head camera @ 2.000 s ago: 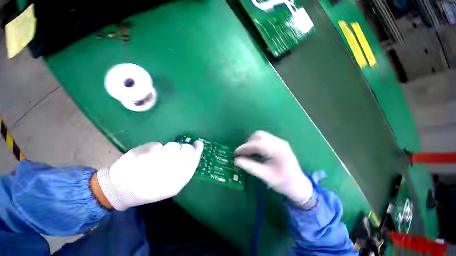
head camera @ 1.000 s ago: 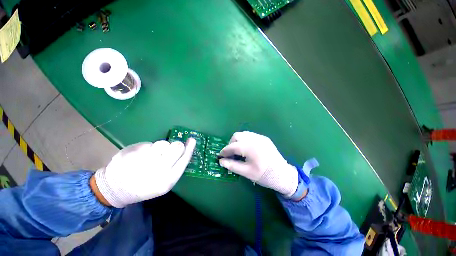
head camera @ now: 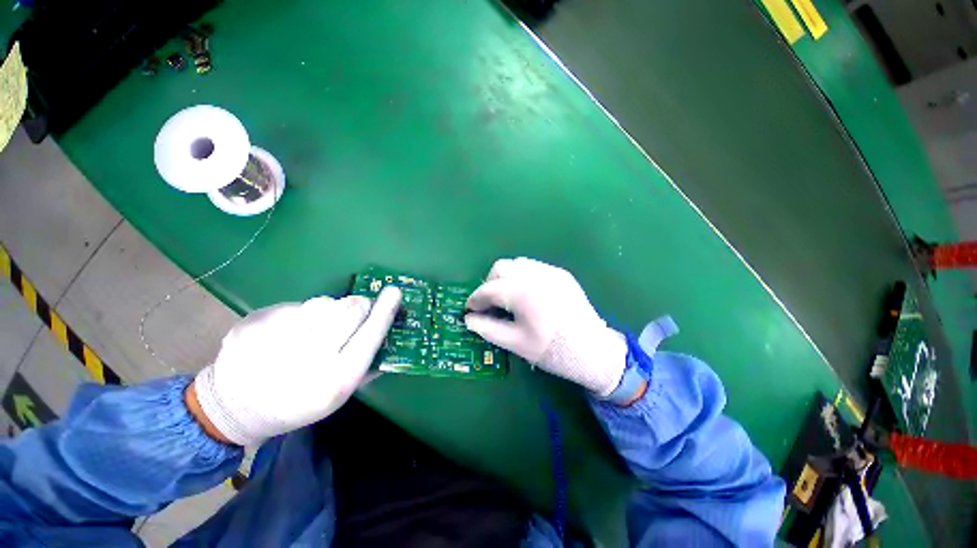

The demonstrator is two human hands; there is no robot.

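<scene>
A small green circuit board [head camera: 429, 330] lies flat at the near edge of the green mat, between my gloved hands. My left hand [head camera: 295, 359] holds the board's left part, thumb on top. My right hand [head camera: 541, 321] is at the board's right part, with thumb and index finger close together over its surface; a small dark thing shows between the fingers, too small to name. The solder wire spool [head camera: 201, 149] lies on the mat at the upper left, and a thin strand runs from it toward my left sleeve.
Small brass-coloured parts [head camera: 200, 54] lie at the upper left beside a black rack [head camera: 96, 48]. A dark green conveyor [head camera: 686, 139] runs along the right. At the lower right are the iron stand [head camera: 820, 471], a large board [head camera: 911, 369] and red-orange sleeves [head camera: 932, 454].
The view has shifted a little. The large board at the top has left the picture. My right hand has moved slightly up along the small board; my left hand keeps its hold.
</scene>
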